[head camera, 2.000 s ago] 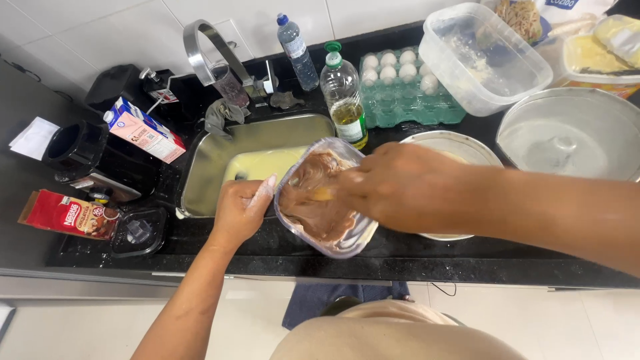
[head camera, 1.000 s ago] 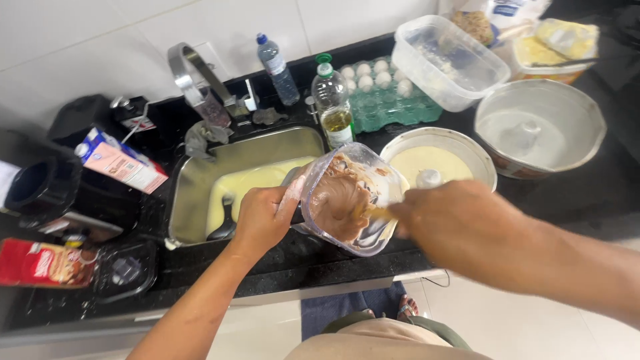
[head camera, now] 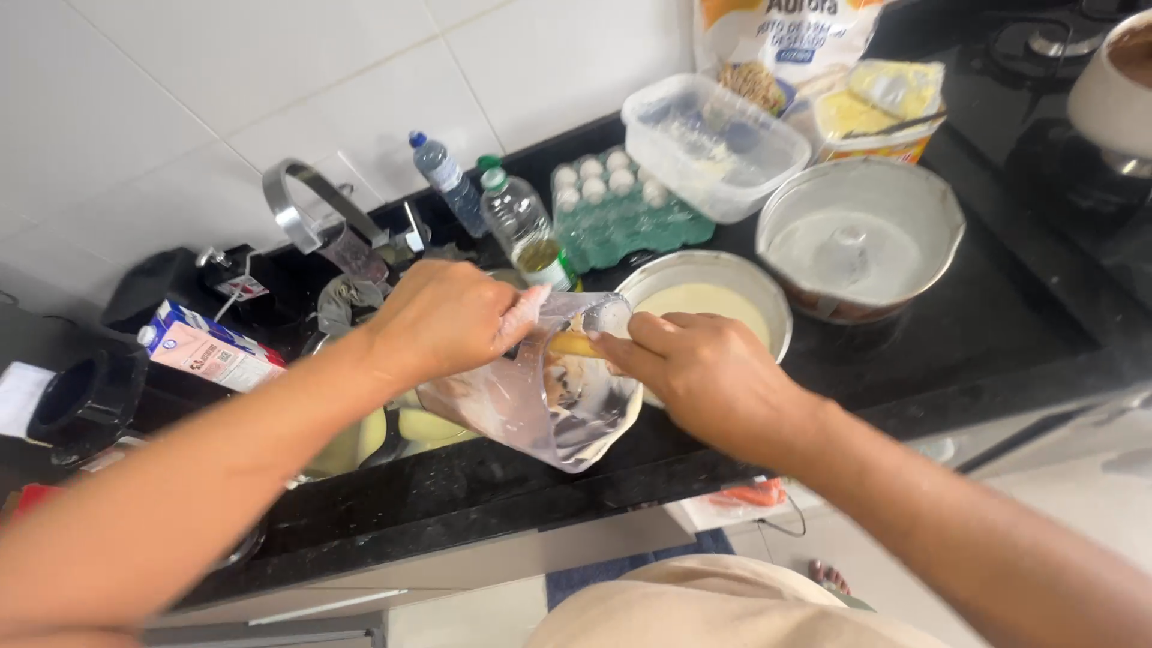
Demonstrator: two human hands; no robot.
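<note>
My left hand (head camera: pixel 459 315) grips the rim side of a clear plastic blender jar (head camera: pixel 513 409), which lies tilted with its mouth toward the right. Brown batter coats its inner walls. My right hand (head camera: pixel 711 369) is shut on a yellowish utensil handle (head camera: pixel 576 345) that reaches into the jar's mouth; the utensil's far end is hidden. Just behind the jar, a round metal tube pan (head camera: pixel 778 301) holds pale batter, partly covered by my right hand. A second tube pan (head camera: pixel 945 252), with a whitish coated inside, stands to its right.
Behind are a green egg carton (head camera: pixel 621 229), an oil bottle (head camera: pixel 517 211), a water bottle (head camera: pixel 441 175), a plastic tub (head camera: pixel 720 135) and a margarine tub (head camera: pixel 873 117). The sink (head camera: pixel 315 346) with its faucet (head camera: pixel 297 202) and a milk carton (head camera: pixel 211 346) are left. A pot (head camera: pixel 1116 94) stands far right.
The jar has been tipped over further, its mouth now facing right beside the pan of pale batter. My left hand has risen to the jar's upper side. The view has shifted right.
</note>
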